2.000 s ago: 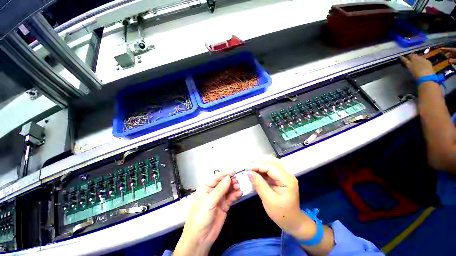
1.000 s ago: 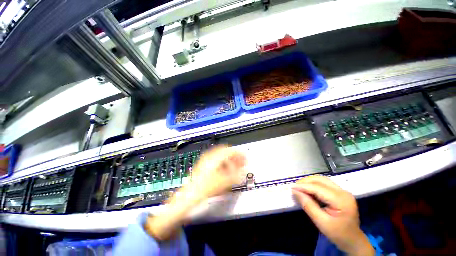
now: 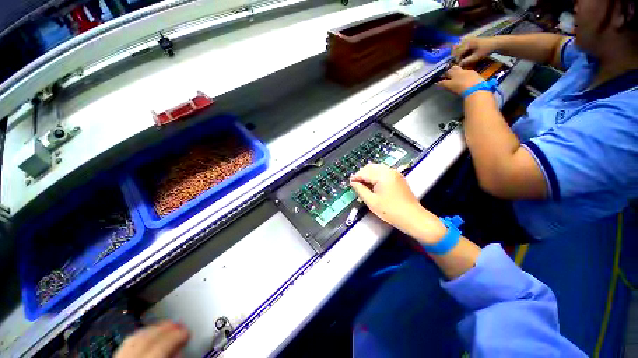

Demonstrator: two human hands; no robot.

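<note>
The green circuit board panel (image 3: 336, 183) lies in its black carrier (image 3: 318, 234) on the conveyor in front of me. My right hand (image 3: 381, 192) is over the middle of this panel, thumb and forefinger together at the components; whether a part is between them is too small to tell. My left hand (image 3: 152, 342) is blurred and cut off by the bottom edge, near another board panel (image 3: 101, 344) at the lower left. What its fingers hold cannot be seen. Two blue trays stand behind the conveyor: one with orange-brown components (image 3: 199, 175), one with silvery components (image 3: 105, 241).
A red holder (image 3: 183, 110) is on the white shelf (image 3: 126, 91). A brown-red bin (image 3: 371, 47) and a small blue tray (image 3: 435, 47) stand farther along. At the right, a neighbouring worker in blue (image 3: 587, 140) has both hands at the line. A pale plate (image 3: 234, 273) shows between carriers.
The view has swung right. My right hand has moved from the conveyor's front edge onto the right-hand panel. My left hand is now at the bottom edge of the picture. The neighbouring worker shows again.
</note>
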